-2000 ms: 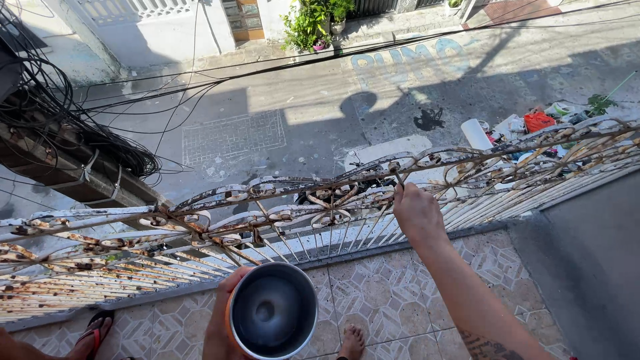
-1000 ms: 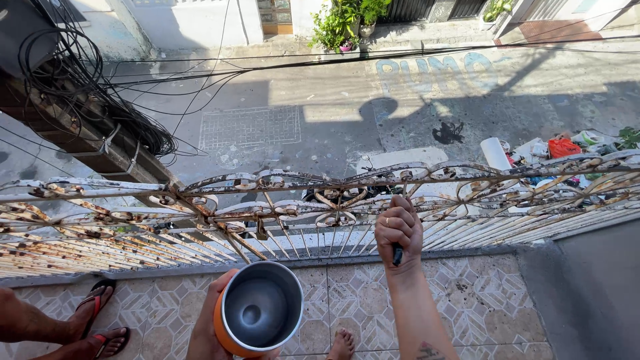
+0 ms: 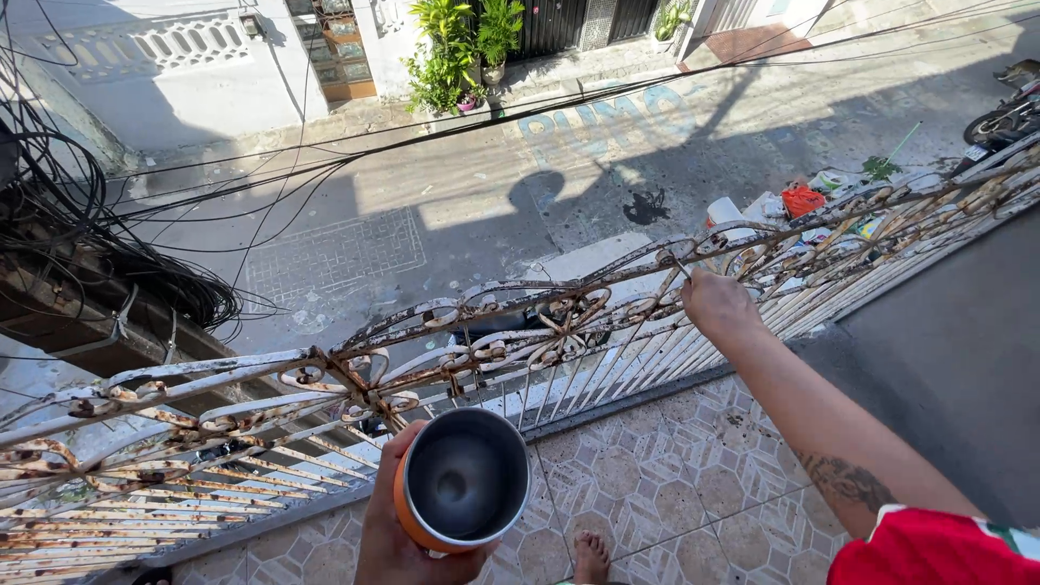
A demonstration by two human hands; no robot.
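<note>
My left hand (image 3: 390,520) is wrapped around an orange metal cup (image 3: 463,479) with a bare steel rim, held upright over the tiled floor; its inside looks dark grey, and whether it holds liquid I cannot tell. My right hand (image 3: 719,305) is closed on a thin tool, of which only a narrow tip shows, touching or very near the top of a wrought-iron railing (image 3: 520,305). The railing has scrolls and thin bars, with white paint flaking off brown rust.
Beyond the railing lies a street (image 3: 479,211) below, with rubbish bags (image 3: 803,199) and a motorcycle (image 3: 1003,122). Black cables (image 3: 203,296) hang by a pole at left. A grey wall (image 3: 942,357) stands right; my bare foot (image 3: 591,556) rests on patterned tiles (image 3: 617,479).
My right hand, lower with a dark handle showing a second ago, is now up at the railing's top. The cup stays in my left hand. The view has turned.
</note>
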